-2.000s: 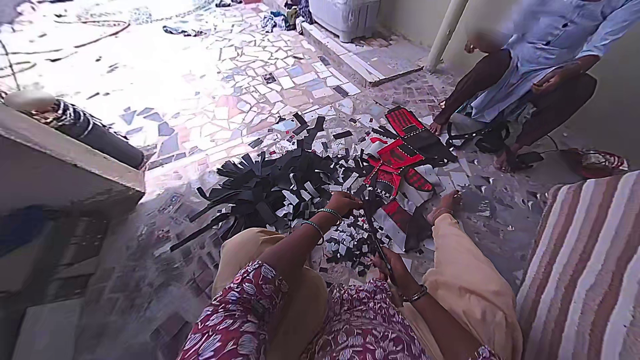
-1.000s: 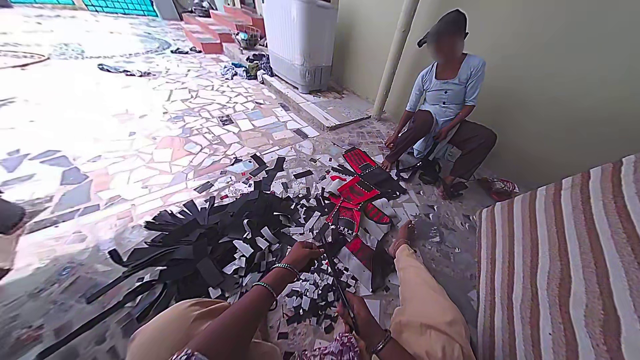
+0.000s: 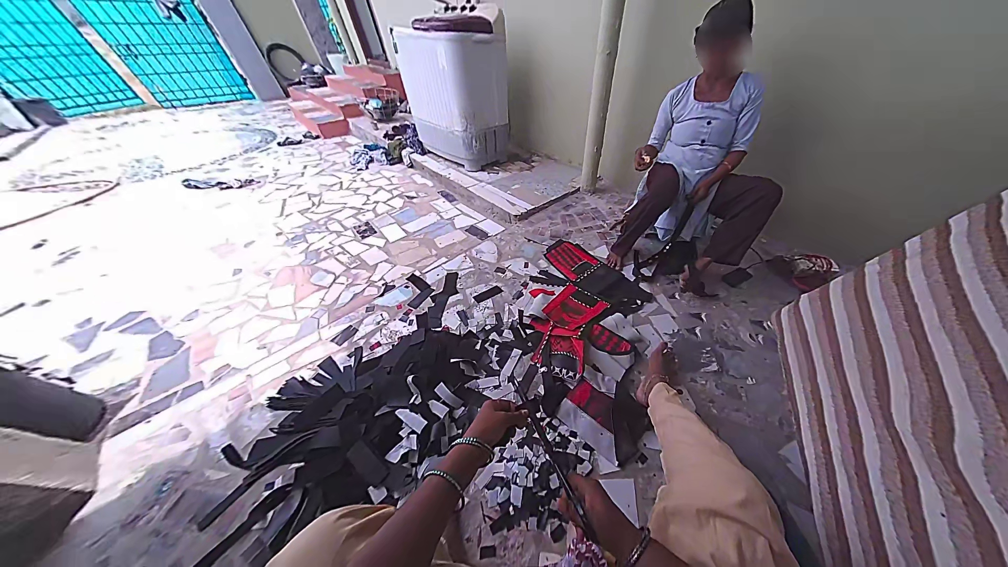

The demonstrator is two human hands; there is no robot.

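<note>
My left hand (image 3: 498, 424), with bangles at the wrist, pinches the upper part of a thin dark strip (image 3: 543, 441) over the scraps. Lower down, my right hand (image 3: 602, 508) is closed around the same strip near my lap; whether it also holds a tool cannot be told. Beneath and between the hands lie many small black and white cut pieces (image 3: 516, 472). A heap of long black strips (image 3: 354, 425) spreads on the floor left of my left hand. Beyond the hands lie red and black patterned pieces (image 3: 575, 307) with beaded or studded edges.
A person (image 3: 705, 150) sits against the wall at the back right, holding a dark strap. A striped cloth-covered surface (image 3: 906, 378) rises at the right. A white washing machine (image 3: 453, 87) stands on a low ledge (image 3: 512, 201) by a pipe (image 3: 602, 94). Red steps (image 3: 323, 110) are farther back.
The view has swung up and left, bringing the gate and steps into sight. The seated person's one hand has risen from near the foot to above the knee. My hands keep hold of the strip.
</note>
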